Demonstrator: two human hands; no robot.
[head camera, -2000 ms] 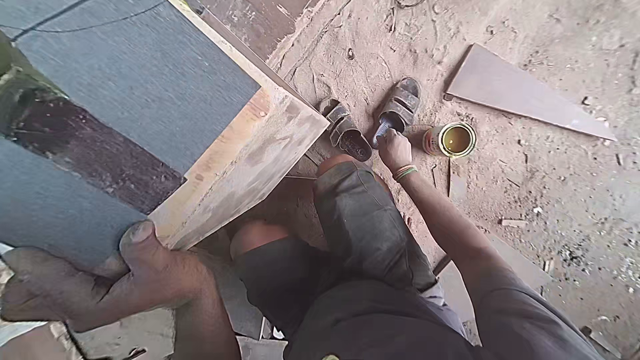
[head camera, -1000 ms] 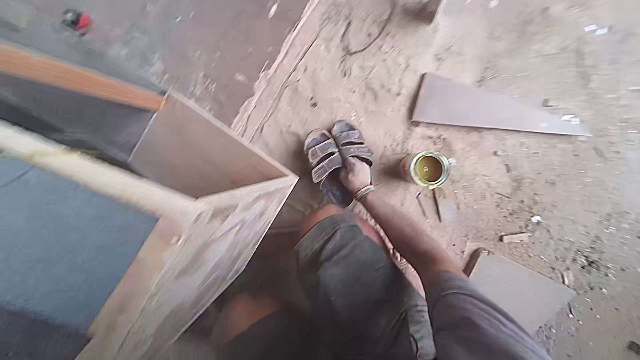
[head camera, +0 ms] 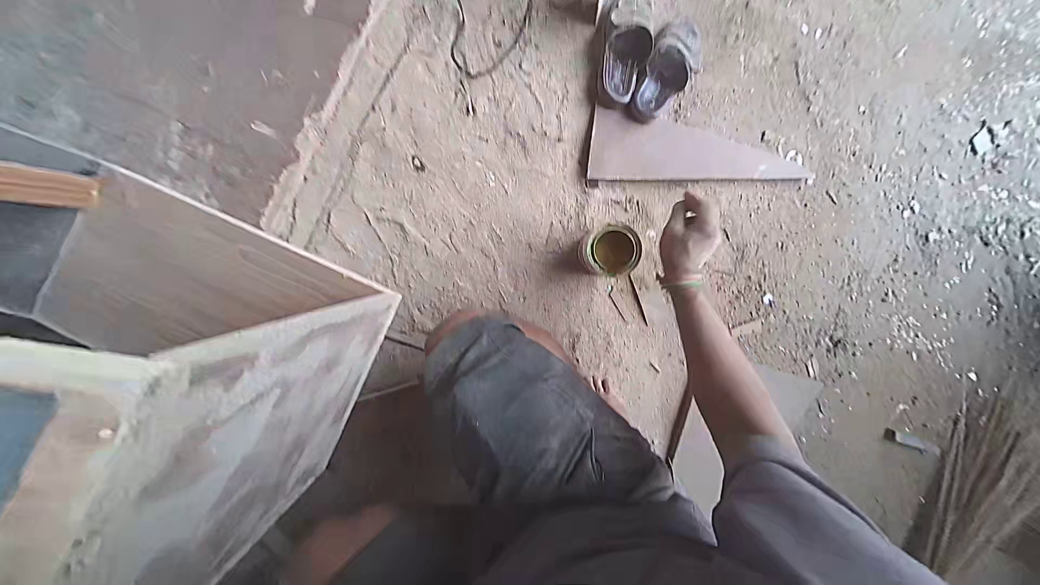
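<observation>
In the head view my right hand reaches over the dusty ground with its fingers curled, and no object shows in it. Just left of it stands an open tin can with yellowish-brown liquid inside. Beyond the hand, a pair of sandals rests side by side, partly over a tapered flat board. A wooden box-like frame with a pale, smeared side fills the left of the view. My left hand is out of sight.
Thin sticks lie by the can. Another flat board is partly under my right arm. A dark cable curls at the top. A bundle of thin twigs lies at the lower right.
The sandals, earlier near my knees with my right hand at them, now lie farther forward by the tapered board. My right hand has come off them. My left hand, seen earliest on the frame, has left view.
</observation>
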